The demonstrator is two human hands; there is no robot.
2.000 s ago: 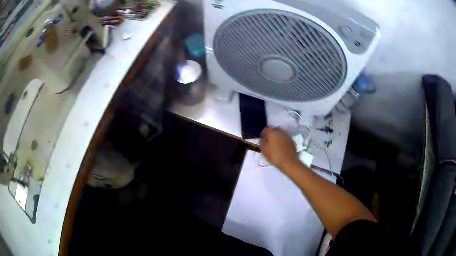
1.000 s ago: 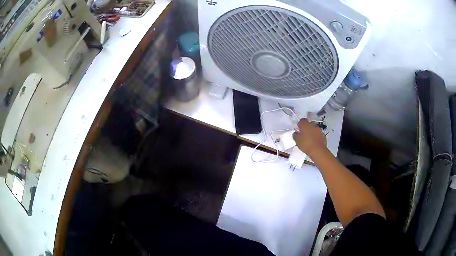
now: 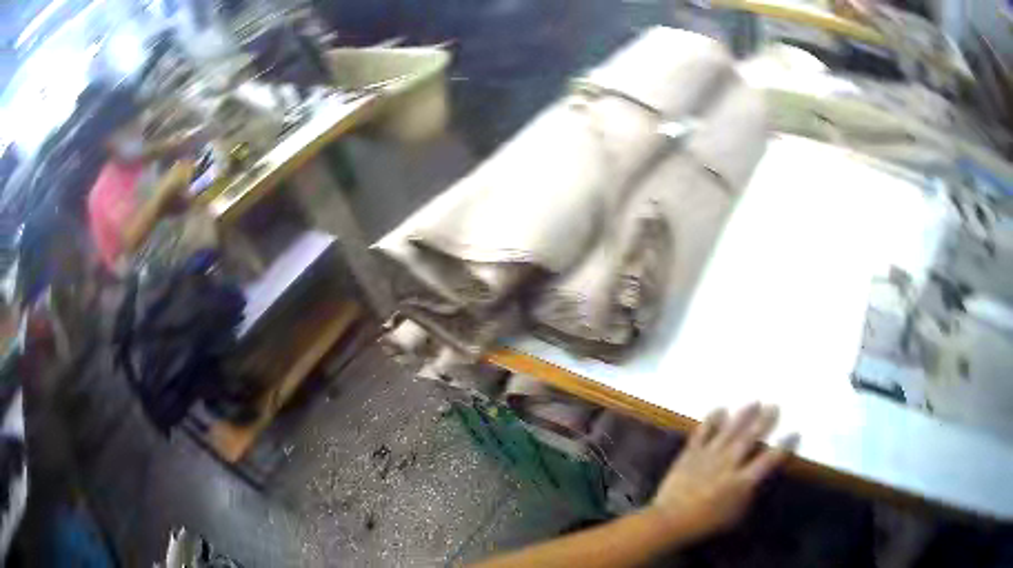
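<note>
My left hand rests with spread fingers on the front wooden edge of the white sewing table and holds nothing. Its forearm comes in from the bottom edge. Beyond it, thick beige fabric bundles lie side by side on the table's left part, with narrow ties round them and their folded ends towards me. My left hand does not touch them. My right hand is not in view. The picture is blurred.
Blurred machine parts stand on the table's right part. Below the bundles are more beige cloth and a green crate. At the left, a person in pink sits at another table, near a cream tub.
The view has swung left from the fan, phone and white cable to the fabric bundles. The hand seen at the cable is out of view, and my left hand now shows on the table edge.
</note>
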